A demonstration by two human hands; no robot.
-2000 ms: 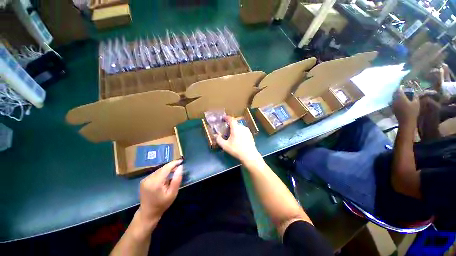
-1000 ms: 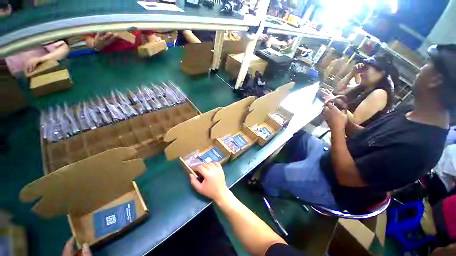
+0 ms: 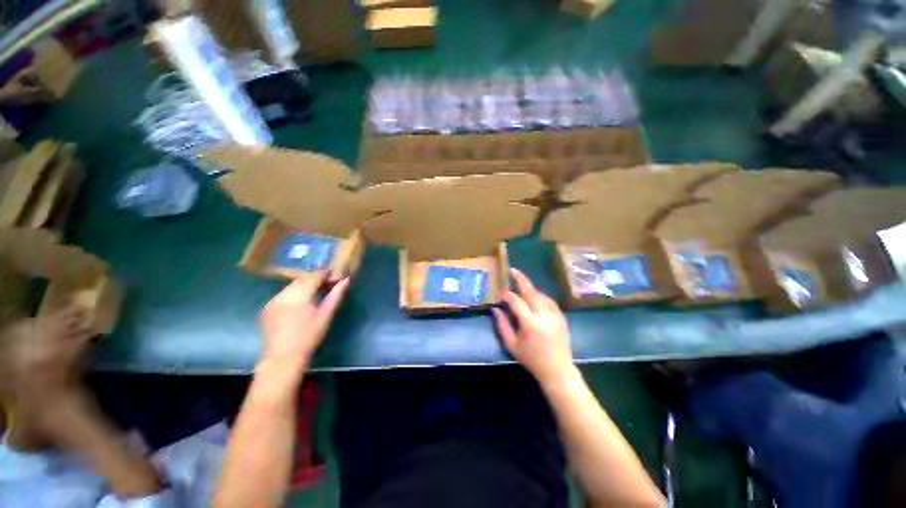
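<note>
An open carton (image 3: 452, 305) stands in front of me with a blue card (image 3: 456, 285) in it and its lid (image 3: 452, 210) raised behind. My right hand (image 3: 533, 319) has its thumb and fingers at this carton's right front corner. A second open carton (image 3: 260, 248) stands to the left, slightly turned, with a blue card (image 3: 304, 251) inside. My left hand (image 3: 298, 316) grips its front right corner; the fingertips are partly hidden at the wall. No bagged unit shows in these two cartons.
More open cartons (image 3: 611, 300) with bagged units and blue cards stand to the right. A divider box (image 3: 507, 151) with upright bags is behind. White cables (image 3: 184, 114), a power strip (image 3: 211, 84) and a clear bag (image 3: 159, 189) lie left. A neighbour's blurred arm (image 3: 75, 397) is at left.
The view has swung left. The left carton now stands beside the middle one, and my left hand is at it. My right hand has left the carton with the bagged unit and is at the middle carton.
</note>
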